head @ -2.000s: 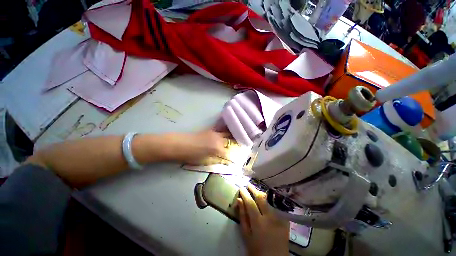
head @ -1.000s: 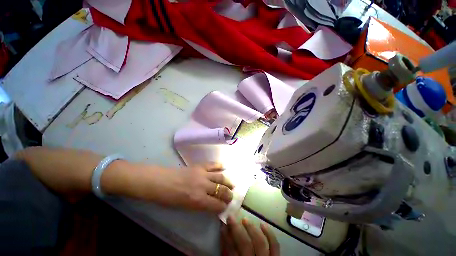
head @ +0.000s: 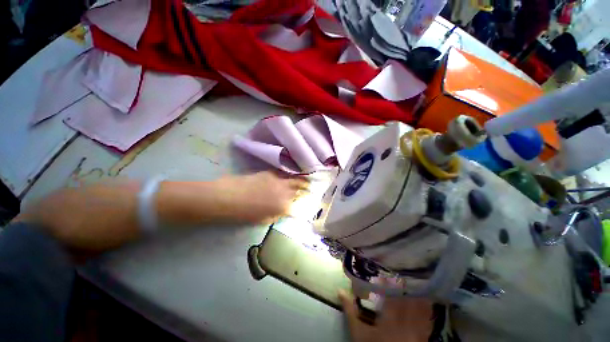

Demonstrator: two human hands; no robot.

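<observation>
The pale pink fabric piece [head: 299,143] lies in folds behind and left of the needle area, its thin red edge showing. The white sewing machine head [head: 381,194] stands at the right, with bright light under it. My left hand [head: 267,195] is blurred and lies at the near side of the folds, left of the light; its fingertips are lost in the glare, so its hold cannot be told. My right hand [head: 391,319] is at the bottom, partly hidden behind the machine's front parts; most of its fingers are hidden.
A red and pink fabric heap [head: 267,60] lies at the back. Flat pale pink pieces [head: 144,110] lie at the left. Grey cut pieces [head: 388,37] and an orange box [head: 468,90] stand behind the machine. A blue and white thread cone [head: 525,143] is at the right.
My left hand has moved back toward the folds, and the pink folds are bunched closer together. My right hand has moved right, under the machine head, over where the phone showed.
</observation>
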